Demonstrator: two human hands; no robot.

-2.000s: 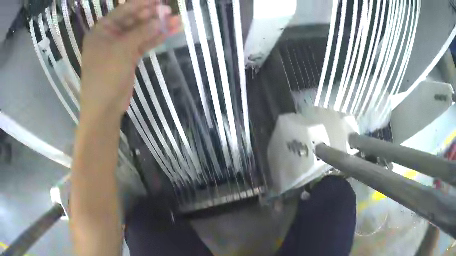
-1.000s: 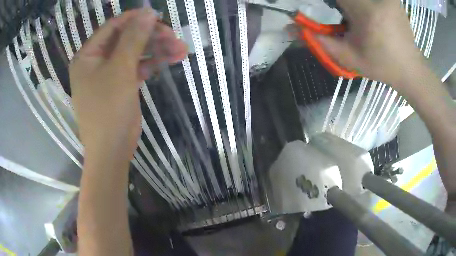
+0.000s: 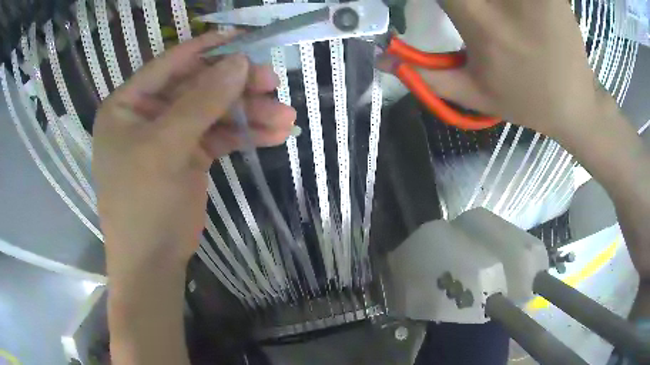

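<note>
My left hand [image 3: 171, 135] is at the upper left, thumb and fingers pinched on a clear carrier tape [image 3: 260, 178] that runs down to the feeder slots. My right hand [image 3: 520, 64] is at the upper right, holding scissors [image 3: 347, 19] by their orange-red handles. The scissor blades point left and are parted. Their tips are at my left fingertips. I cannot tell whether tape lies between the blades.
White carrier tapes [image 3: 313, 121] hang in rows around my left hand, with more at the right behind my right hand. White brackets [image 3: 456, 271] with grey cart handles [image 3: 527, 331] project at the lower right. My legs show at the bottom.
My right hand has come in from out of view with the scissors and moved left, bringing the blades to my left fingertips. My left hand stays near the same place, slightly lower.
</note>
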